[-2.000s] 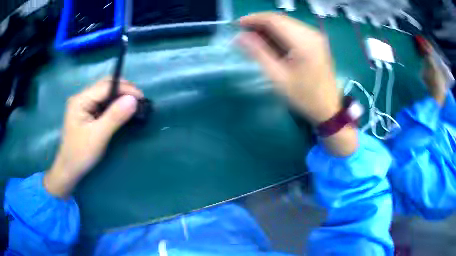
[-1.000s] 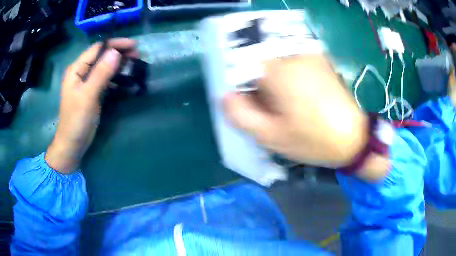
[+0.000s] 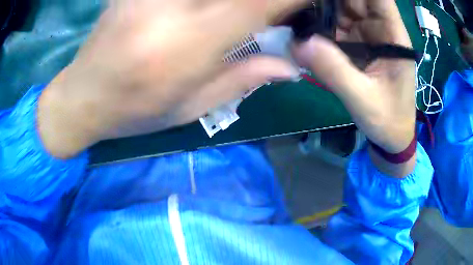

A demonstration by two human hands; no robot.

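Note:
My left hand is large and blurred across the upper left, closed on a white housing shell. Slotted vents show between its fingers, and a white corner of the shell sticks out below the hand. My right hand is at the upper right with a black module, whose black arm lies across the palm. The module is at the upper edge of the shell; whether it sits inside is hidden by the fingers. A red lead wire runs from the shell towards my right hand.
A white power adapter with looping white cable lies on the green mat at the right. Another person's blue sleeve is at the right edge. The bench's front edge runs below my hands.
The shell has moved from my right hand into my left. The black module, earlier at my left hand, is now at my right hand. Both hands have come together, nearer the camera.

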